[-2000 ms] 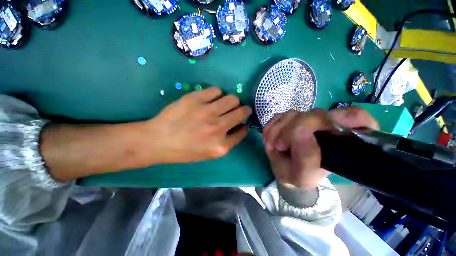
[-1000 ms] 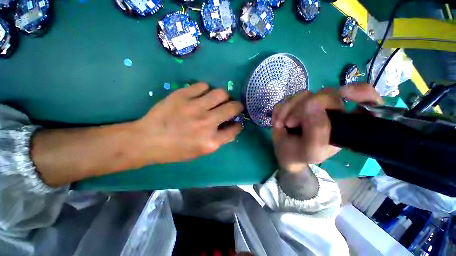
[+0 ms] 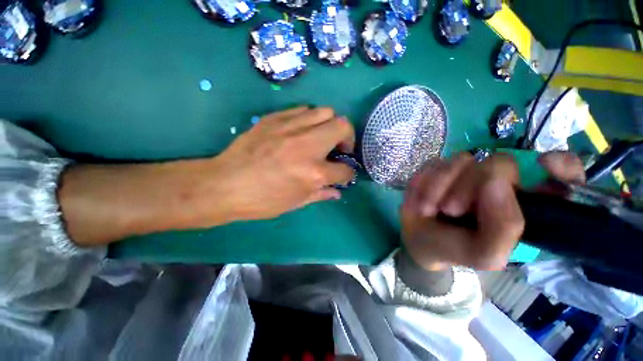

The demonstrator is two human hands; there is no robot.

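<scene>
My left hand is on the green mat, its fingers around a dark-rimmed circuit-board module that they mostly hide. My right hand is blurred and closed around the black electric screwdriver, which lies across the right side of the view. The screwdriver's tip cannot be made out. The round silver screw dish, with a dot grid and many tiny screws, sits between my hands, just right of the held module.
Several blue circuit-board modules lie along the far side of the mat, two more at the right. A yellow post, black cable, crumpled clear bag and partly hidden teal box stand at the right.
My right hand and the screwdriver have moved right and towards me, off the dish. My left fingers have shifted and more of the module shows between them.
</scene>
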